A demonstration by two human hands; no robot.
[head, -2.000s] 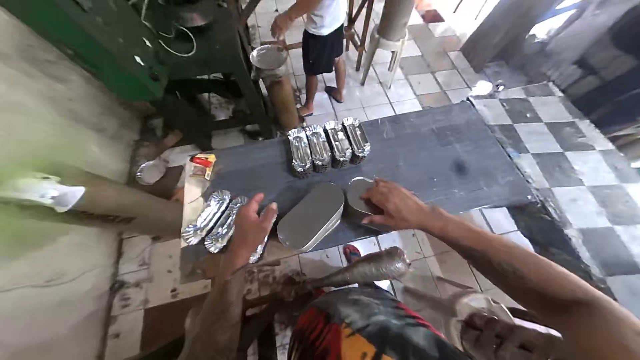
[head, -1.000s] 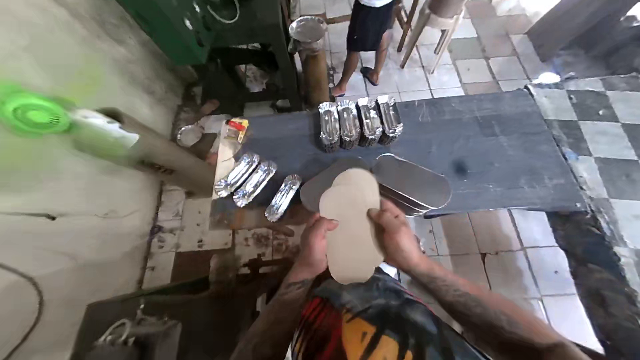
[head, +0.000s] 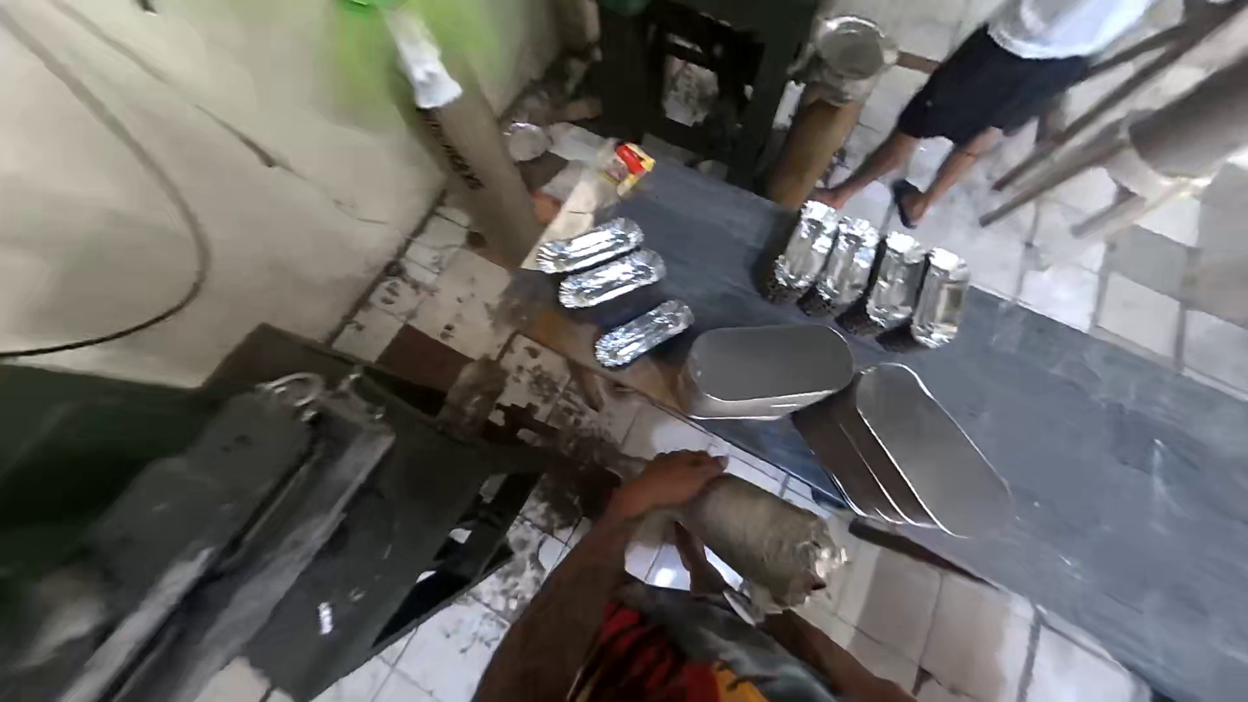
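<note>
My left hand (head: 678, 478) lies on the end of a wrapped cylinder (head: 765, 536) below the table edge, its fingers close together; whether it grips is unclear. My right forearm (head: 829, 658) shows at the bottom, but its hand is mostly hidden or too dark to make out, near the cylinder's underside. Past the hands, one stack of long oval sheets with silvery faces (head: 770, 363) lies at the near table edge. A second, fanned stack (head: 936, 448) lies right of it. Three crimped foil trays (head: 643, 333) lie to the left, and several stacks of foil trays (head: 894, 278) stand at the far edge.
The dark tabletop (head: 1092, 458) runs off to the right. A green and grey metal machine (head: 263, 507) stands at lower left. A cardboard tube (head: 478, 171) leans near the wall. Beyond the table are a person in dark shorts (head: 975, 88), a metal pot (head: 850, 49) and stool legs.
The tan oval pieces held in both hands a second ago are out of sight. My left hand has moved down to the wrapped cylinder. The view has swung left.
</note>
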